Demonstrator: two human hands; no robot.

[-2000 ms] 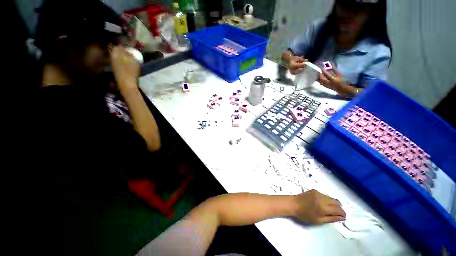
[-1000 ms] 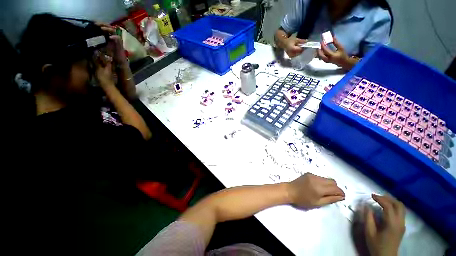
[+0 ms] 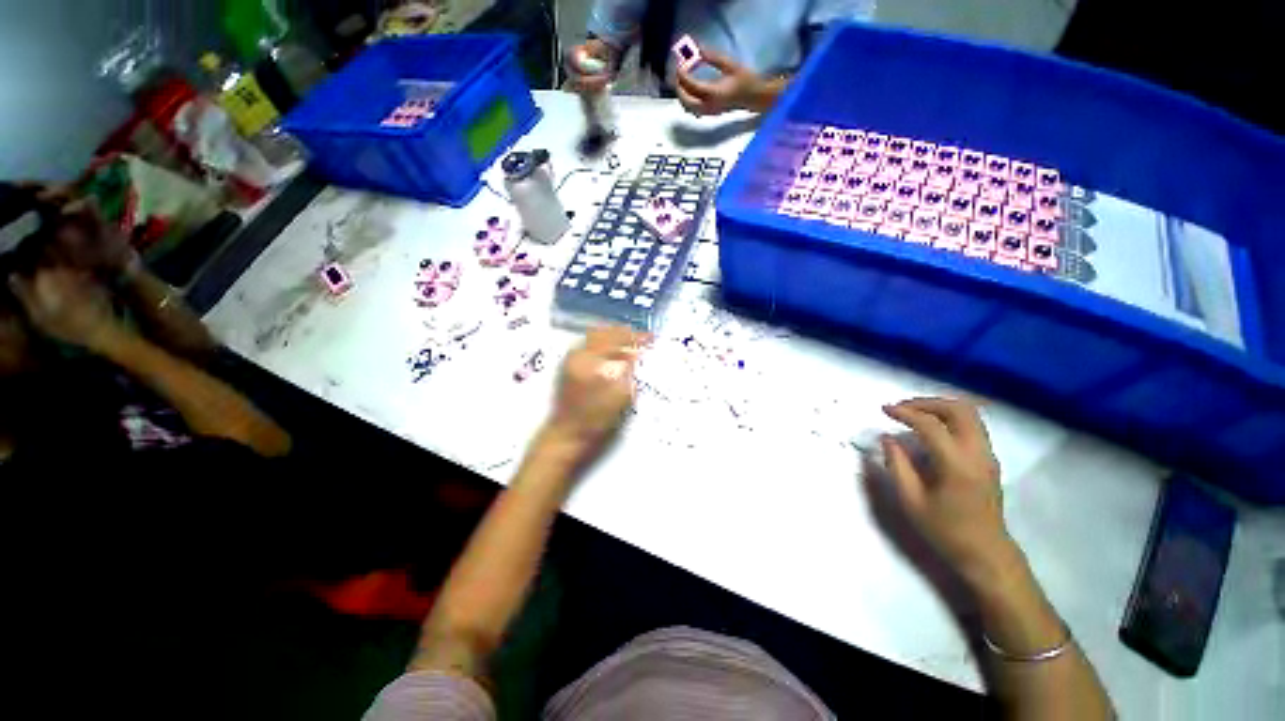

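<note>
My left hand (image 3: pixel 598 383) is over the white table at the near edge of the parts tray (image 3: pixel 620 254), its fingers bent together; whether it holds anything is not clear. My right hand (image 3: pixel 941 472) is over the table to the right, in front of the large blue tote, thumb and fingers curved and apart, with a faint pale patch near the fingertips that I cannot make out. The tray holds rows of dark-edged white pieces, and a pink unit (image 3: pixel 665 216) lies on it. Tiny scraps (image 3: pixel 705 380) lie between my hands.
The large blue tote (image 3: pixel 958 296) with rows of pink units is at the right, a smartphone (image 3: pixel 1181 575) at the far right. A dispenser bottle (image 3: pixel 534 197) and loose pink units (image 3: pixel 437 280) are left of the tray. A small blue tote (image 3: pixel 423 158) stands behind. Two people sit around the table.
The view has swung right. My left hand has moved to the tray's near edge. My right hand, absent in the oldest frame, is now farther from the left. The smartphone has come into view.
</note>
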